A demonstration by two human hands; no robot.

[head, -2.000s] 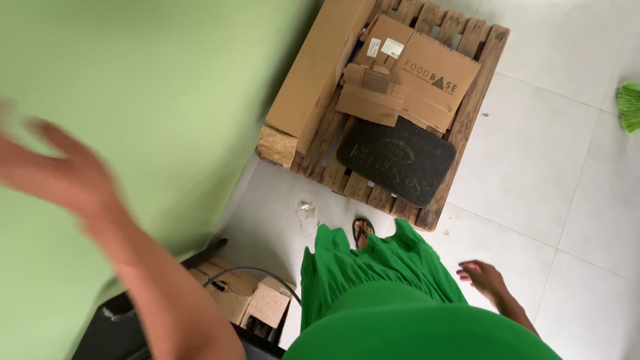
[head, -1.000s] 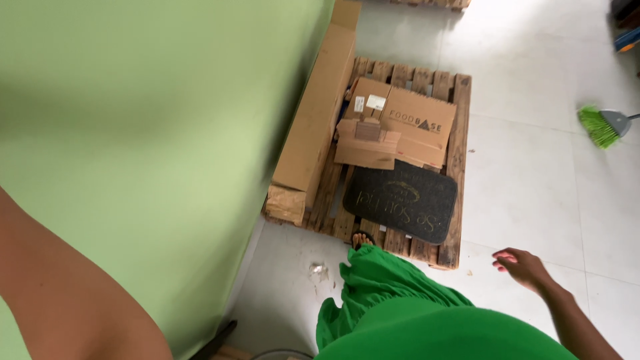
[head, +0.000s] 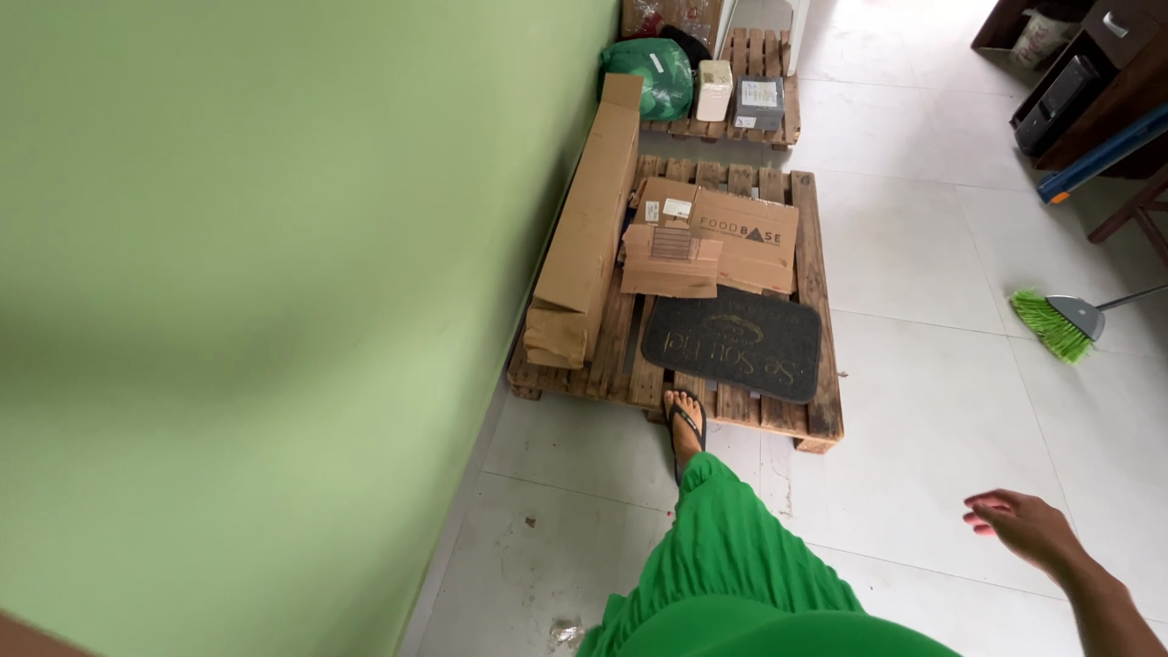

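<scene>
My right hand (head: 1022,525) hangs over the tiled floor at the lower right, fingers loosely curled, touching nothing. Of my left arm only a blurred bit shows at the bottom left corner; the hand is out of view. Ahead lies a wooden pallet (head: 815,274) with a dark doormat (head: 735,342) on its near part. Flattened cardboard (head: 748,237) lies just beyond the mat, and a long cardboard box (head: 589,219) runs along the pallet's left side by the wall. My foot in a black flip-flop (head: 686,420) is at the pallet's near edge.
A green wall (head: 274,274) rises close on the left. Behind stands a second pallet (head: 730,132) with a green bag (head: 652,78), a white box (head: 714,91) and a grey box (head: 758,102). To the right are a green-bristled broom (head: 1058,324) and dark furniture (head: 1127,55).
My left hand, seen at the left two seconds ago, has left the view. The view has shifted, showing more of the far pallet and the right side.
</scene>
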